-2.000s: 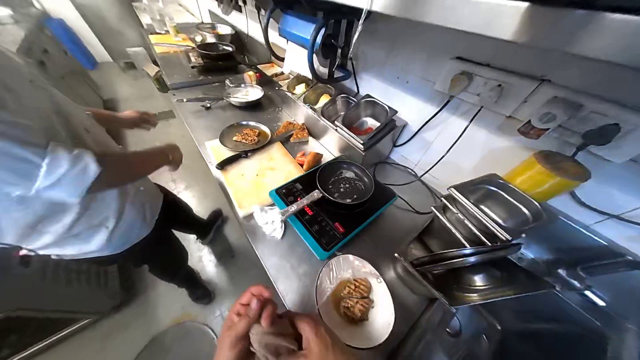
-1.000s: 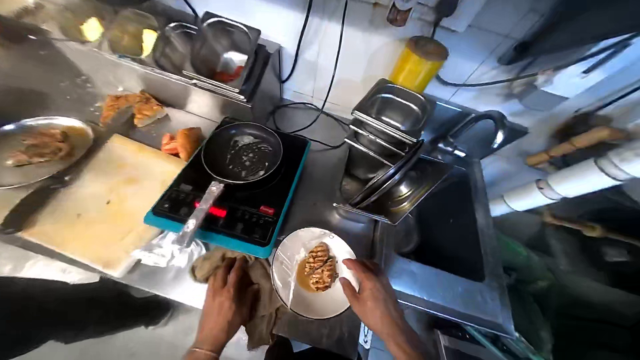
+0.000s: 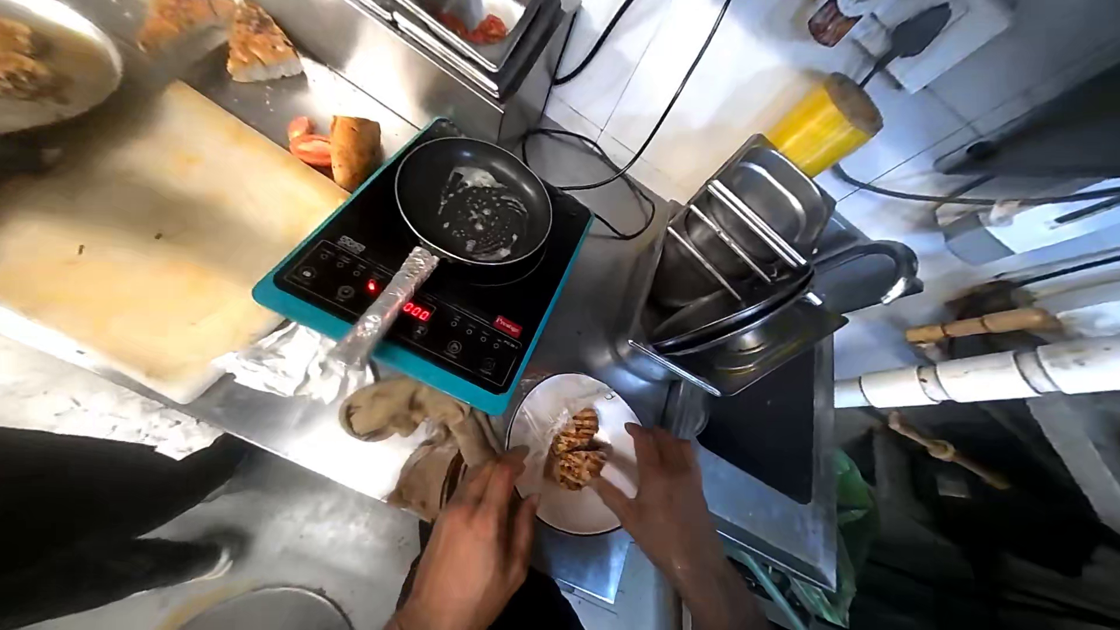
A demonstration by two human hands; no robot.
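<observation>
A white plate [image 3: 551,516] with a dark rim lies on the steel counter, with grilled meat [image 3: 577,451] and clear plastic film on it. My left hand [image 3: 481,534] is at the plate's left edge, fingers extended. On the plate's right side my right hand [image 3: 661,490] has its thumb near the meat and its fingers at the rim. A brown cloth [image 3: 420,416] lies left of the plate at the counter edge. Beyond it, a frying pan [image 3: 472,206] with a foil-wrapped handle sits on an induction cooktop [image 3: 455,324]; white residue shows in the pan.
A cutting board [image 3: 149,245] lies at the left, with bread [image 3: 354,150], tomato pieces [image 3: 308,144] and a plate of food [image 3: 52,70] around it. Metal pans [image 3: 744,219] stand beside the sink [image 3: 770,411] on the right. A person's dark-clothed leg [image 3: 105,516] is at lower left.
My left hand has left the cloth and moved to the plate's left edge. Two seconds ago both hands were together at the cloth, left of the plate. The view has swung.
</observation>
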